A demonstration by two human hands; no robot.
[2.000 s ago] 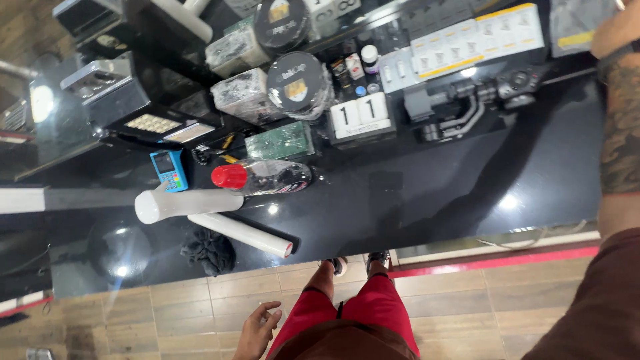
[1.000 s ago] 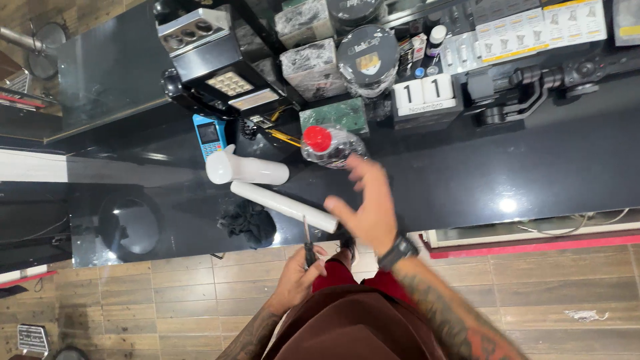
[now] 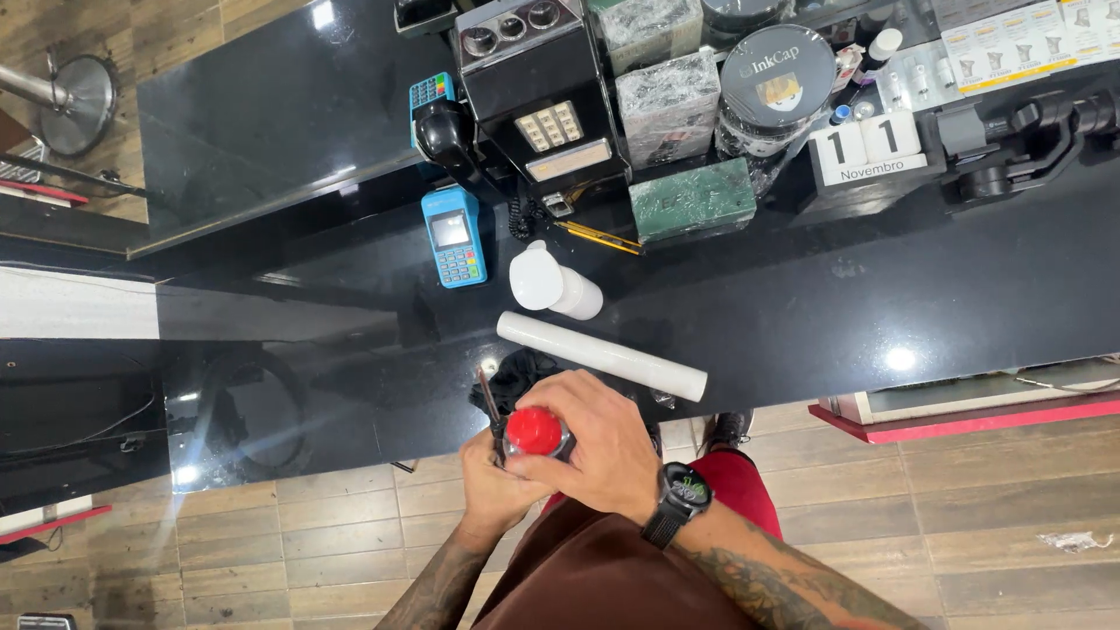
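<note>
My right hand (image 3: 595, 442), with a black watch at its wrist, is wrapped around a bottle with a red cap (image 3: 535, 430), held upright in front of my body. Close against it on the left, my left hand (image 3: 494, 486) grips a slim pointed tool (image 3: 489, 398), probably scissors, its tip pointing away from me. A crumpled black cloth (image 3: 516, 378) lies on the counter just beyond both hands. Past the cloth are a white roll (image 3: 604, 353) and a white plastic bottle (image 3: 556, 284). My fingers hide most of the capped bottle's body.
A blue card terminal (image 3: 454, 238), a black telephone (image 3: 538, 105), yellow pencil-like sticks (image 3: 602, 236) and a wrapped green box (image 3: 693, 201) stand along the black counter (image 3: 875, 306). Further right are a block calendar (image 3: 873, 157) and a camera gimbal (image 3: 1019, 149).
The red-capped bottle, lying on the counter before, is now upright in my right hand. That hand has come back beside my left hand, which held the pointed tool one second ago.
</note>
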